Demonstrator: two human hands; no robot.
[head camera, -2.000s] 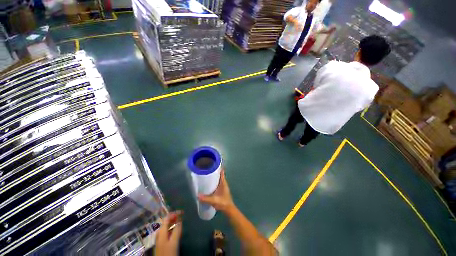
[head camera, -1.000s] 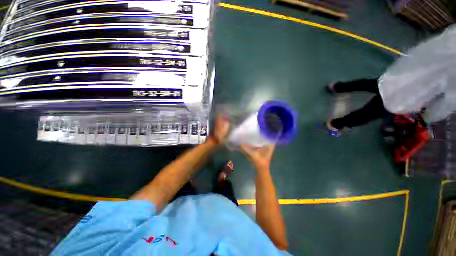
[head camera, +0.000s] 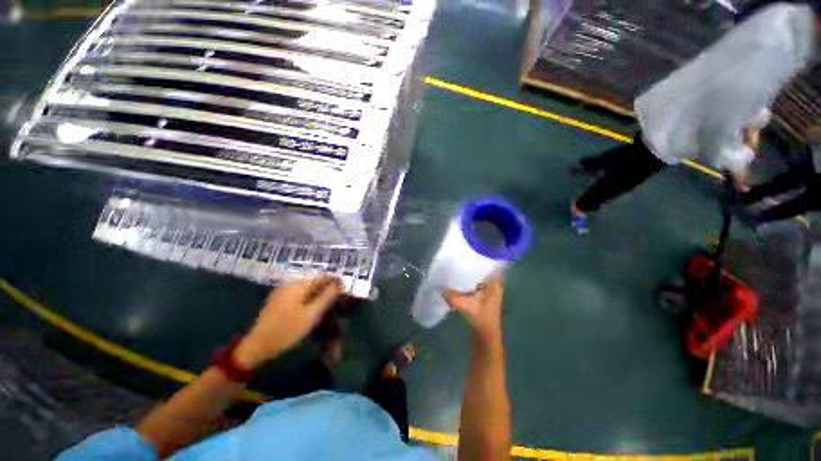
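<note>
The white stretch film roll (head camera: 441, 279) with a blue core end (head camera: 496, 229) is held tilted in front of me, blue end up. My right hand (head camera: 477, 302) grips its side. My left hand (head camera: 293, 315) is at the lower edge of the lower layer of cartons (head camera: 225, 248); whether its fingers hold film or touch the cartons is unclear. The TV cartons (head camera: 243, 117) stand in striped rows at the upper left under shiny clear stretch film. Faint film shows between the load's corner and the roll.
A person in a white top (head camera: 711, 90) walks at the upper right. A red pallet jack (head camera: 720, 315) with a dark handle stands at the right, beside a wrapped load (head camera: 765, 360). Another wrapped load (head camera: 603, 54) stands at the top. Yellow lines (head camera: 531, 112) cross the green floor. My feet show below.
My left hand has moved from beside the roll leftward and down to the lower cartons. My right hand still holds the roll, now more upright. The view has shifted, and the person and jack appear elsewhere.
</note>
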